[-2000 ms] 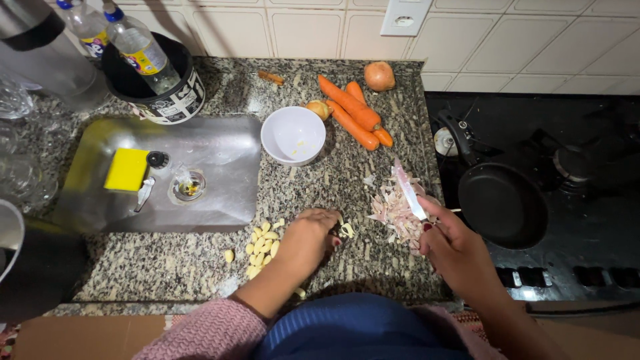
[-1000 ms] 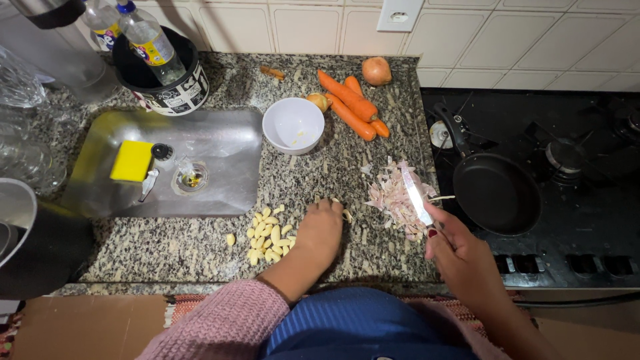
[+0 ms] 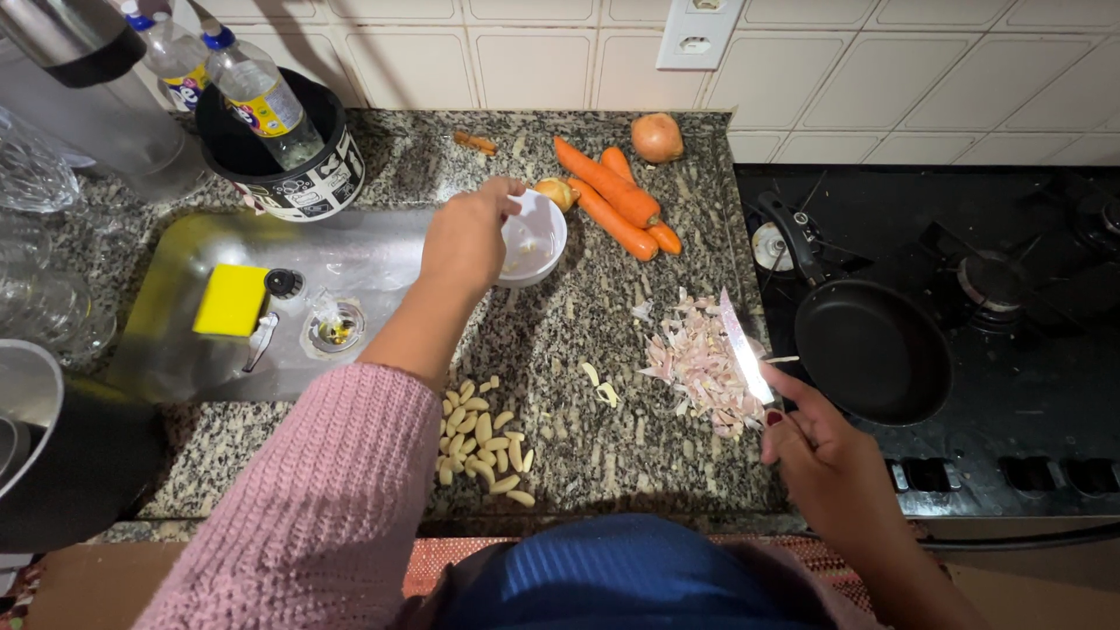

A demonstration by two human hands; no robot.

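My left hand reaches over the sink's right edge, its fingers on the left rim of a small white bowl with small bits inside. In my right hand is a kitchen knife, its blade lying over a pile of garlic skins. Several peeled garlic cloves lie heaped near the counter's front edge. A few clove pieces rest between that heap and the skins. Behind the bowl and to its right are several carrots, an onion and another, partly hidden onion.
A steel sink holds a yellow sponge. Behind it stands a black tub with a plastic bottle. At right, a black frying pan sits on the stove. A dark pot stands at far left.
My left hand has left the clove pieces by the garlic heap and moved back to the white bowl's rim. My right hand still holds the knife over the skins.
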